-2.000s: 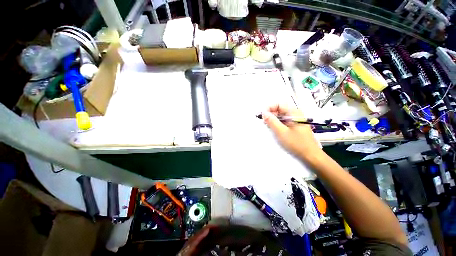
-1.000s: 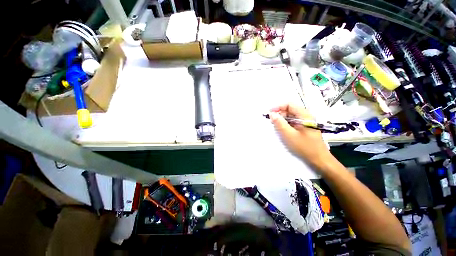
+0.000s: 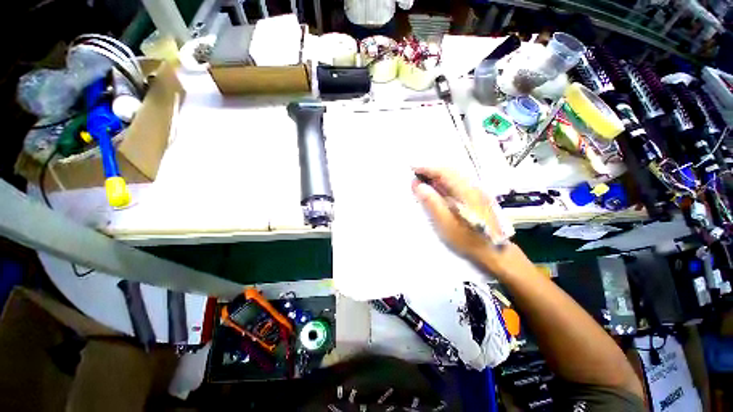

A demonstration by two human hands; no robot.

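Observation:
My right hand (image 3: pixel 462 211) is shut on a pen (image 3: pixel 474 217), its dark tip near the paper and its rear end pointing back over the wrist. The large white paper sheet (image 3: pixel 378 233) lies on the white table and hangs over its front edge. My left hand is not in view. A plain grey handle housing (image 3: pixel 314 161) lies lengthwise just left of the paper.
Left are a cardboard box (image 3: pixel 157 137) and a blue tool with a yellow end (image 3: pixel 116 191). Below are an orange multimeter (image 3: pixel 255 318), a solder reel (image 3: pixel 314 335) and a hot-air brush (image 3: pixel 414 322) on cloth. Black brushes (image 3: pixel 643 96) fill the right.
My right hand has turned on the paper, and the pen now points back toward the wrist instead of out to the right. The whole view has shifted slightly.

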